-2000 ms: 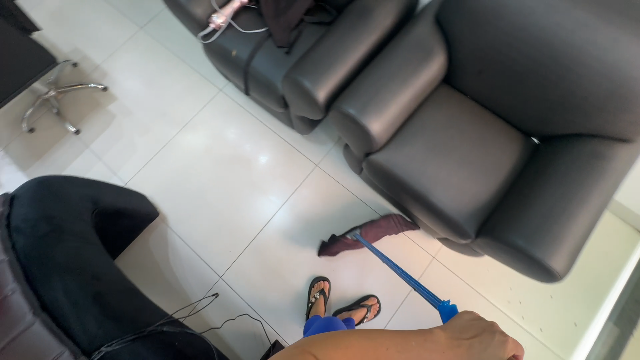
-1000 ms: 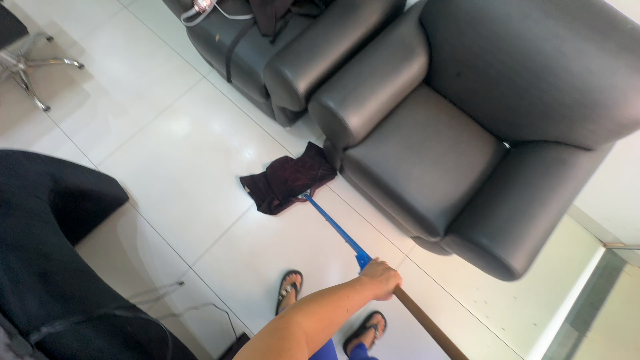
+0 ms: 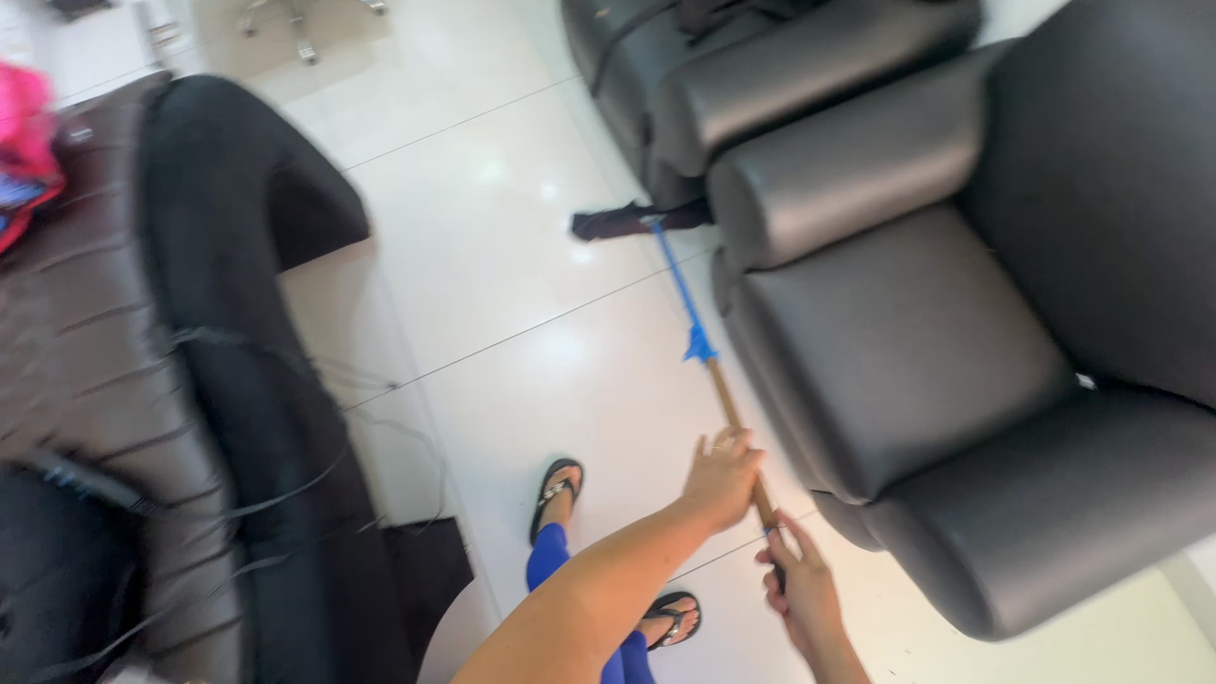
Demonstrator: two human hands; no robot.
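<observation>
A long wooden pole point(image 3: 724, 394) with blue wrapping near its lower part point(image 3: 698, 337) runs up to a dark cloth point(image 3: 613, 222) on the tiled floor. The cloth lies at the pole's far end, its right end at the base of the armchairs. My left hand point(image 3: 727, 478) is closed around the middle of the wooden pole. Lower down, my right hand point(image 3: 798, 575) is at the pole's near end, thumb and fingers around its dark tip.
A black armchair point(image 3: 902, 351) stands at right, with another armchair point(image 3: 741, 104) beyond it. At left is a curved black and brown sofa-like seat point(image 3: 214, 285) with thin cables point(image 3: 418, 427) trailing onto the floor. My sandalled feet point(image 3: 558, 489) are below; chair legs point(image 3: 302, 33) stand far off.
The cloth on the pole's end has moved against the armchairs' base and looks narrower. My right hand has come into view at the pole's near end. The view has shifted, showing more of the left seat.
</observation>
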